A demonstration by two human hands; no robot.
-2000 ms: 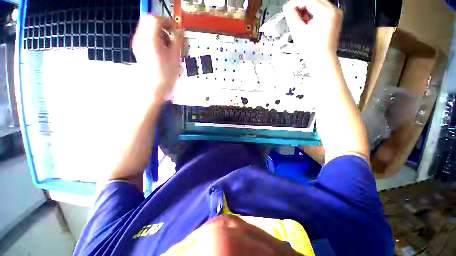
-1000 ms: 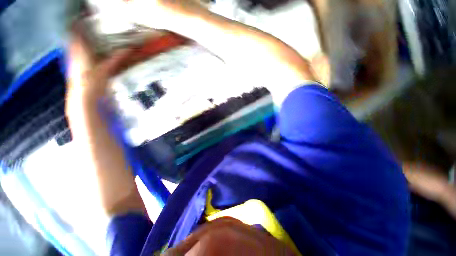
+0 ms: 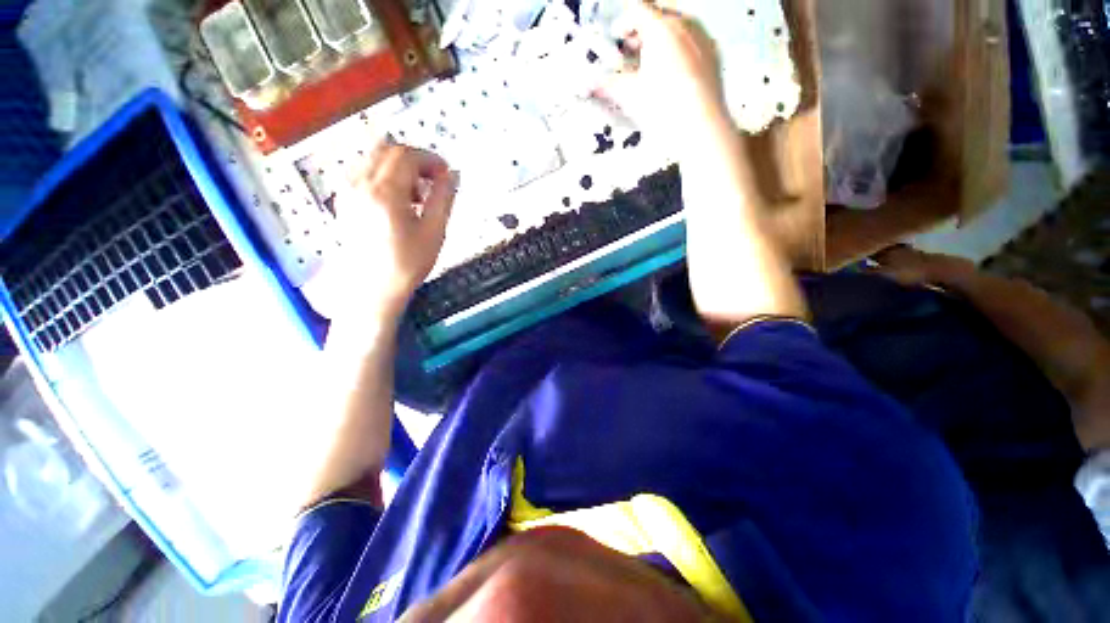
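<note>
The red-brown fixture with three pale rounded pockets lies at the upper left of the perforated plate. My left hand is over the plate just below the fixture, fingers curled; whether it holds anything cannot be told. My right hand is at the top right of the plate, near the white pieces; its fingertips are bright and blurred, and a hold cannot be made out. The two small black blocks are not visible.
The blue tray with a black grid and white paper is at left. The keyboard lies under the plate's front edge. An open carton with a clear plastic bag is at right. Another person's arm shows at far right.
The view has turned and steadied. My left hand has left the fixture's side and is now over the plate below it. My right hand has moved away from the fixture to the right.
</note>
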